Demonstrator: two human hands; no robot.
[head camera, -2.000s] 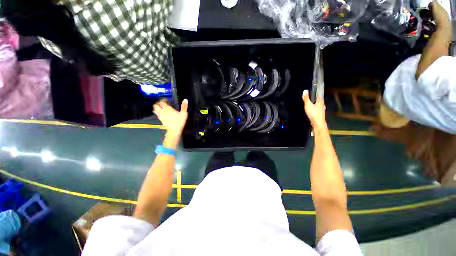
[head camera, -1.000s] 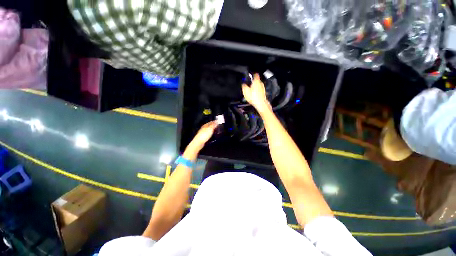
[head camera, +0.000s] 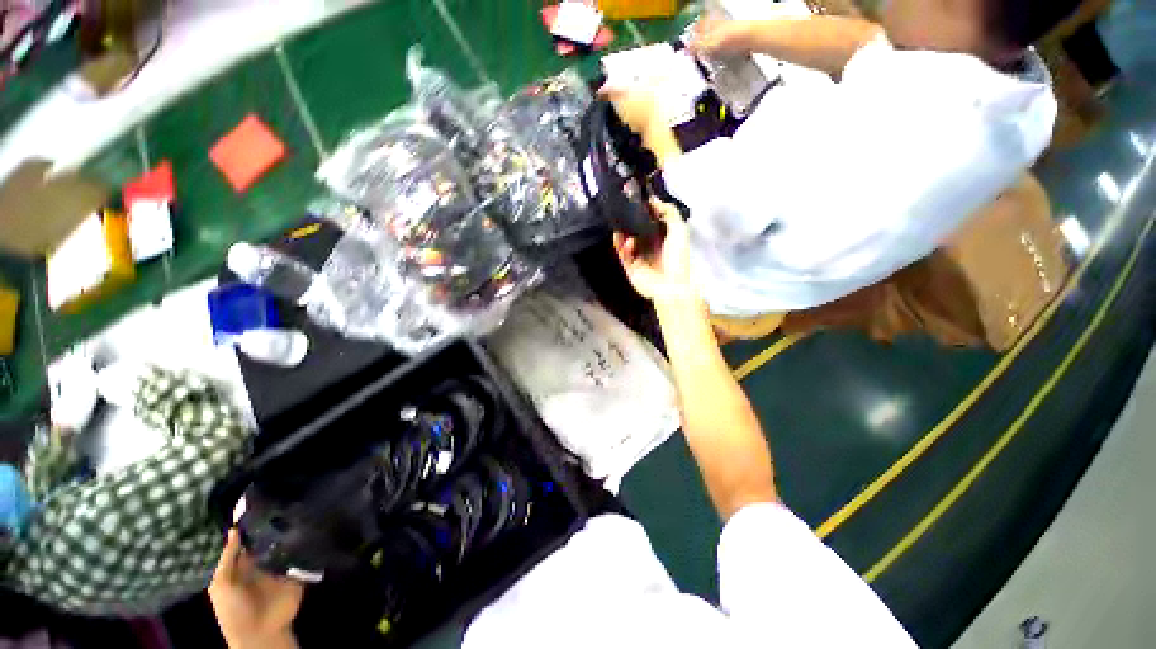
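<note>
A black tote [head camera: 539,437] sits tilted in the picture at the lower left, with rows of coiled black cables [head camera: 437,444] inside, marked by small blue and white spots. My left hand [head camera: 257,596] is at the tote's left side, closed on a dark coiled cable bundle [head camera: 298,526] with white tags; its fingers are partly hidden. My right hand [head camera: 662,260] is stretched forward, shut on another coiled black cable bundle [head camera: 621,171], beside a seated person's arm.
Clear plastic bags of coloured parts [head camera: 444,203] lie on the bench beyond the tote. A white bag with writing [head camera: 590,380] is right of the tote. A person in a white top [head camera: 875,178] sits at the upper right; a checked sleeve [head camera: 127,520] is at the left.
The view has turned right. My right hand has left the tote with a cable bundle and reached out to the person. My left hand has moved to the tote's left side with a bundle.
</note>
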